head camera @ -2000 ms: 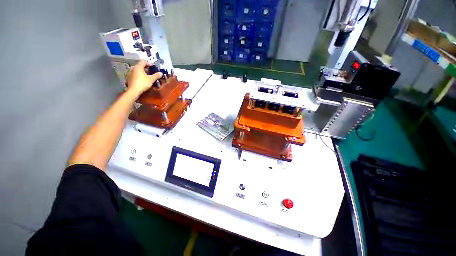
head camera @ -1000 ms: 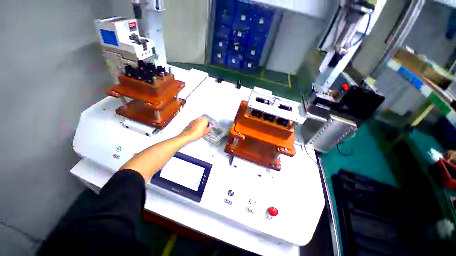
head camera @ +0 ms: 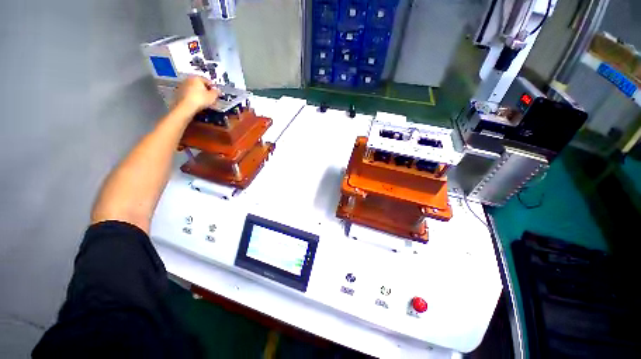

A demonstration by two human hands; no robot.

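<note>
My left hand (head camera: pixel 197 94) holds a thin silvery cover plate (head camera: pixel 230 100) at its left end, over the black parts (head camera: pixel 216 118) on the left orange fixture (head camera: pixel 235 138). Whether the plate rests fully on the fixture cannot be told. The right orange fixture (head camera: pixel 393 184) carries a silvery cover plate (head camera: pixel 415 142) over several black parts (head camera: pixel 403 161). My right hand is not in view.
Touchscreen (head camera: pixel 277 251) and red emergency stop (head camera: pixel 419 304) are on the white front panel. A white box with a blue panel (head camera: pixel 165 65) stands behind the left fixture, a black box (head camera: pixel 552 126) at right. Black trays (head camera: pixel 573 294) lie lower right.
My left hand picked up the loose metal plate from the machine top between the fixtures and moved it left and back over the left fixture. The right fixture is unchanged.
</note>
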